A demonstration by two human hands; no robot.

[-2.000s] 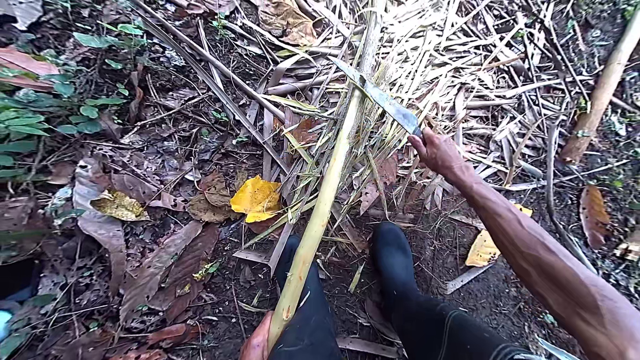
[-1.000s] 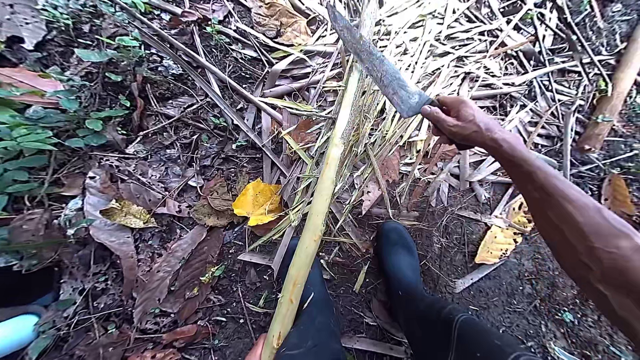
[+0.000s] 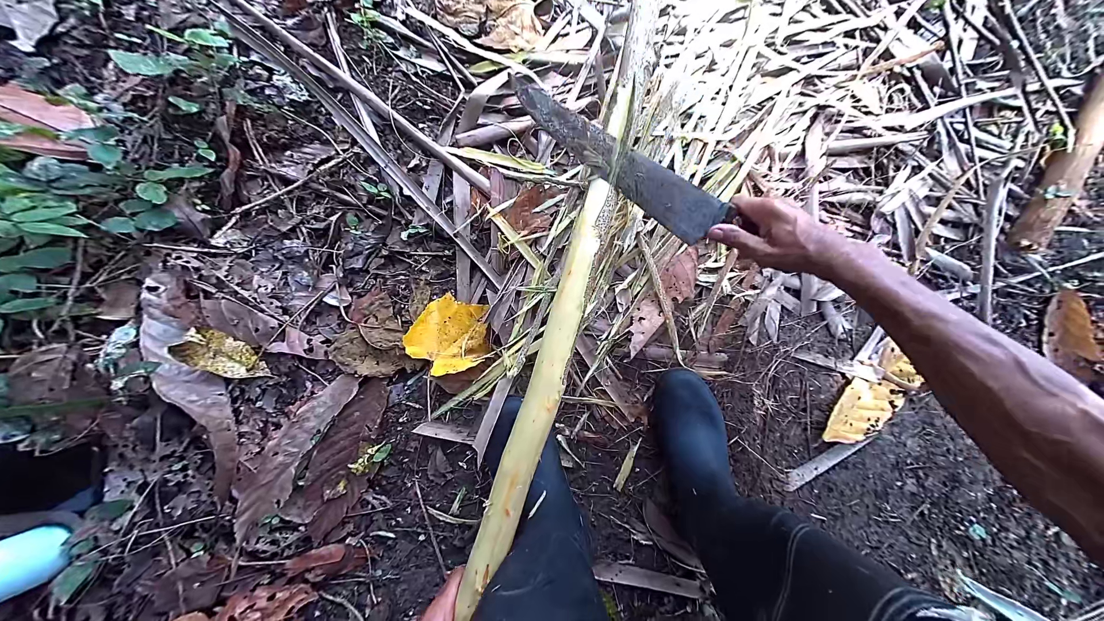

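A long pale wooden pole [image 3: 552,379], mostly stripped of bark, slants from the bottom centre up to the top of the view. Its near end lies in my left hand [image 3: 443,599], of which only a small part shows at the lower edge. My right hand [image 3: 776,235] grips the handle of a machete [image 3: 621,168], whose dark, worn blade lies across the pole's upper part. Above the blade the pole looks rougher and greyer than the smooth yellowish length below.
Pale strips and shavings [image 3: 759,95] cover the ground beyond. My black rubber boots [image 3: 690,423] stand either side of the pole's lower part. A yellow leaf [image 3: 447,335] lies left of it; a thick brown stick [image 3: 1065,172] is at the right, green plants [image 3: 43,233] at the left.
The machete blade has come down from its raised position of a second ago and now lies across the pole. My left hand still holds the near end.
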